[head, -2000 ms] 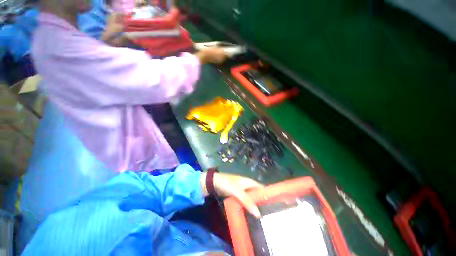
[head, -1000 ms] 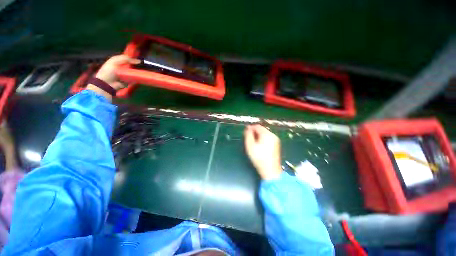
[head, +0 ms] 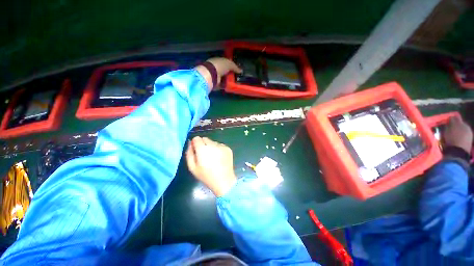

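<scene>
My left hand (head: 223, 71), with a dark wristband, reaches over the conveyor. Its fingers grip the left edge of a red foam tray (head: 270, 93). An open tablet (head: 283, 72) with a pale battery and a yellow-orange flex cable lies in that tray. My right hand (head: 210, 163) is low over the green bench, palm side hidden and fingers curled. Whether it holds something small cannot be seen.
Other foam trays lie on the conveyor to the left (head: 86, 98). Stacked trays (head: 325, 148) with a tablet stand at right, beside another person's hand (head: 458, 136). White scrap (head: 268, 171), yellow flex bundle (head: 15, 195), dark flex pile (head: 57, 158) and red strap (head: 332, 243) also show.
The view has turned right. My left hand still grips a foam tray at its left edge, now down on the conveyor behind the bench. My right hand stays curled over the bench.
</scene>
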